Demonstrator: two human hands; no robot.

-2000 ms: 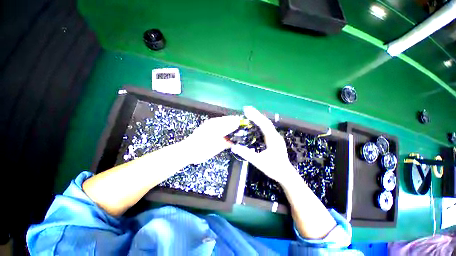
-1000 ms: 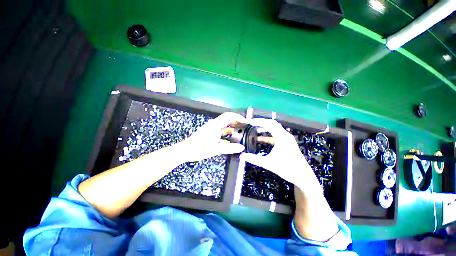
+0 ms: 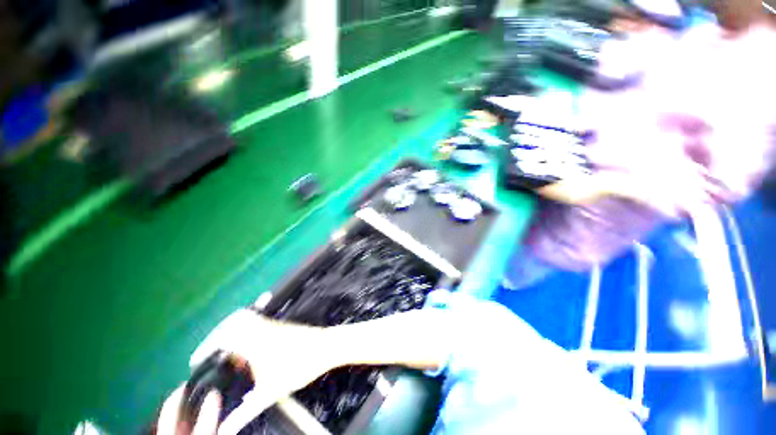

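The picture is blurred. At the lower left, my right hand (image 3: 259,361) is closed round a black round unit (image 3: 213,382). My left hand (image 3: 174,412) shows only as a few fingers at the unit's lower left side, cut off by the bottom edge. The tray of small black parts (image 3: 353,285) lies beyond and under my right forearm. The far tray (image 3: 442,234) holds several silver-faced round units (image 3: 464,208).
A single dark unit (image 3: 304,188) sits on the green belt (image 3: 213,229). A large black tray (image 3: 153,144) lies across the belt. A person in pink (image 3: 664,119) is at the right, beside a tray of silver units (image 3: 549,151). Blue floor (image 3: 544,327) with white lines shows at lower right.
The view has swung to the right, so the hands and unit now appear at the lower left. The tray of bright parts has left the picture, and the neighbouring worker has come into view.
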